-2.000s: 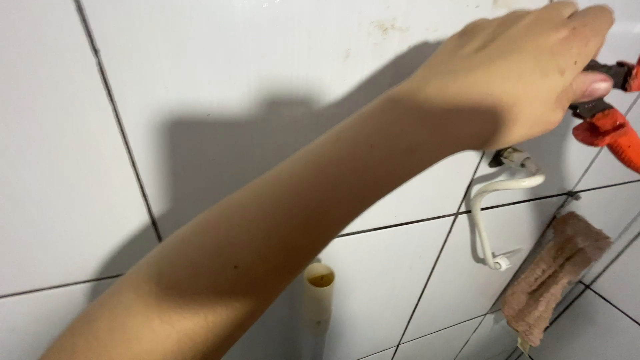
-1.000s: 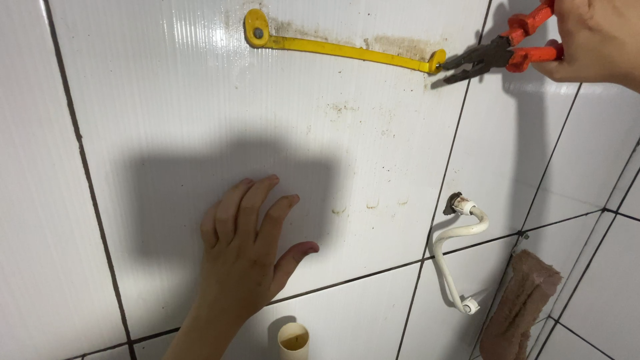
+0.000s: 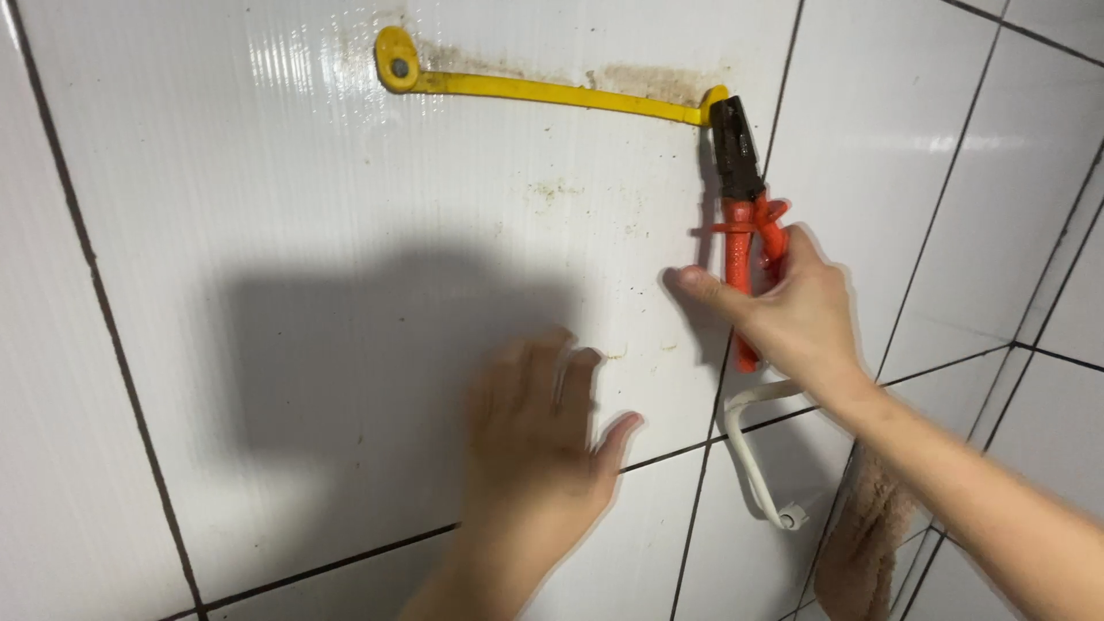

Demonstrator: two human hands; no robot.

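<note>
A yellow bar [image 3: 561, 93] is fixed across the white tiled wall, with a dark round fastener in its left end. Orange-handled pliers [image 3: 737, 172] point upward, their dark jaws at the bar's right end; whether they grip the fastening there I cannot tell. My right hand [image 3: 793, 306] is around the pliers' handles, thumb on the left side. Lower and to the left, my left hand [image 3: 535, 414] is spread near the wall, blurred, with nothing in it.
White tiles [image 3: 302, 535] with dark grout lines surround everything, and a wall corner is at the right. Below my right hand a bent white pipe [image 3: 750, 466] projects from the wall. A brownish cloth [image 3: 862, 535] hangs behind my right forearm. Brown stains mark the tile above the bar.
The pliers have swung from pointing left to pointing upward at the bar's right end, with my right hand now below them. My left hand has moved to the right.
</note>
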